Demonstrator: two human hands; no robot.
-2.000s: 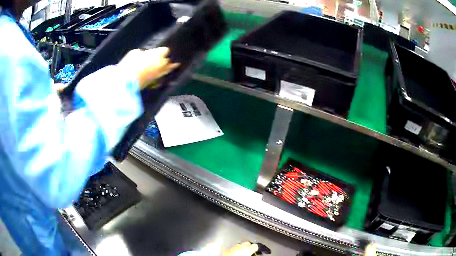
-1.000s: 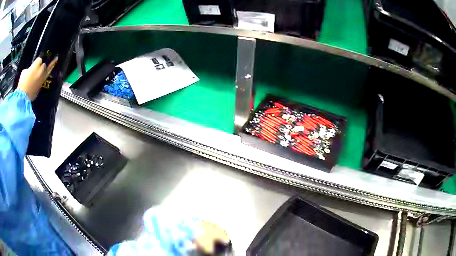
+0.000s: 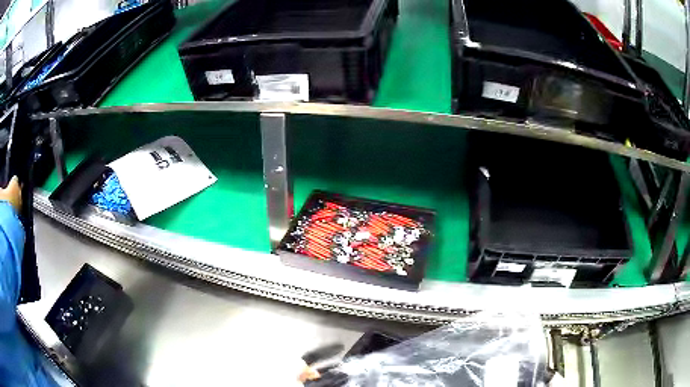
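Observation:
A crinkled clear plastic bag (image 3: pixel 469 354) spreads across the bottom right, over the front of the steel bench. My left hand (image 3: pixel 310 370) is small, blurred and cut off by the bottom edge. Its black-covered fingertips meet the bag's left edge and seem to pinch it. A small pale bit of my right hand (image 3: pixel 556 379) shows at the bag's lower right corner; its fingers are hidden. Part of a black tray (image 3: pixel 372 342) shows behind and left of the bag. What the bag holds is not clear.
A tray of red cable leads (image 3: pixel 352 268) stands on the green lower shelf, beside a large black bin (image 3: pixel 548 261). A printed white sheet (image 3: pixel 163 178) lies over blue parts (image 3: pixel 111 195). A small-parts tray (image 3: pixel 83 310) and a coworker's blue sleeve (image 3: pixel 9 257) are at left.
The view has turned right. The clear bag has come into view over the area of the empty black tray. The coworker's raised black bin now shows only at the left edge.

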